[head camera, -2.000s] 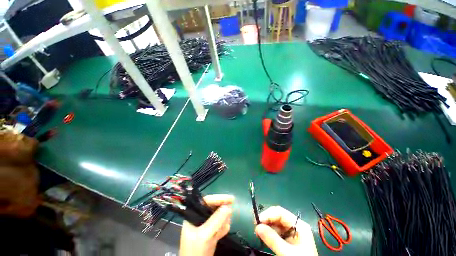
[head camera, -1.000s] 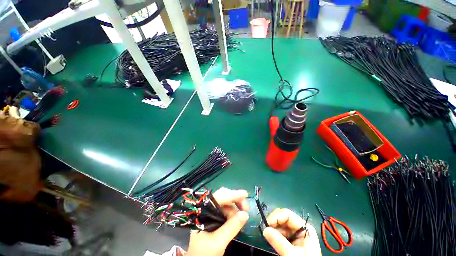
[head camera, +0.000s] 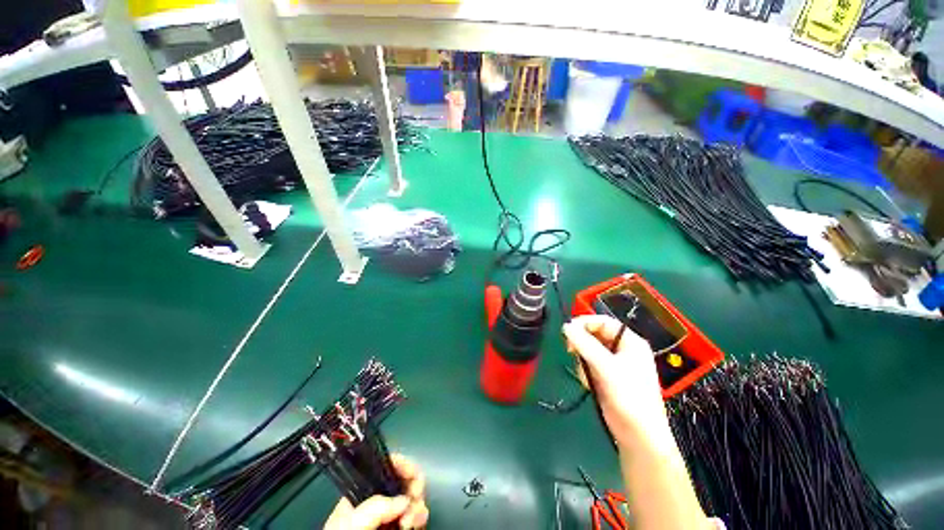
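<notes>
My left hand (head camera: 388, 502), at the bottom edge, is closed around a bunch of black cables (head camera: 357, 461) with short red, white and green inner wires at their tips. My right hand (head camera: 616, 367) is raised over the left part of the red-orange tester (head camera: 699, 352), pinching thin black cable (head camera: 562, 295). Cable ends show above and beside its fingers; how many it holds is unclear. A small cable bundle (head camera: 248, 466) lies on the green table behind and left of the held bunch. The large cable bundle (head camera: 776, 445) lies right of my right forearm.
A red heat gun (head camera: 510, 357) stands upright mid-table, its black cord (head camera: 533, 245) looped behind. Orange-handled scissors (head camera: 609, 509) lie at the bottom edge, partly cut off. Dark scraps (head camera: 473, 487) lie nearby. A clear plastic bag (head camera: 409, 240) sits by white shelf legs (head camera: 300, 145). Cable heaps lie behind.
My right hand has moved up and forward from beside the left hand to over the tester, with cable in it. My left hand is lower, still holding the bunch. The camera view has shifted.
</notes>
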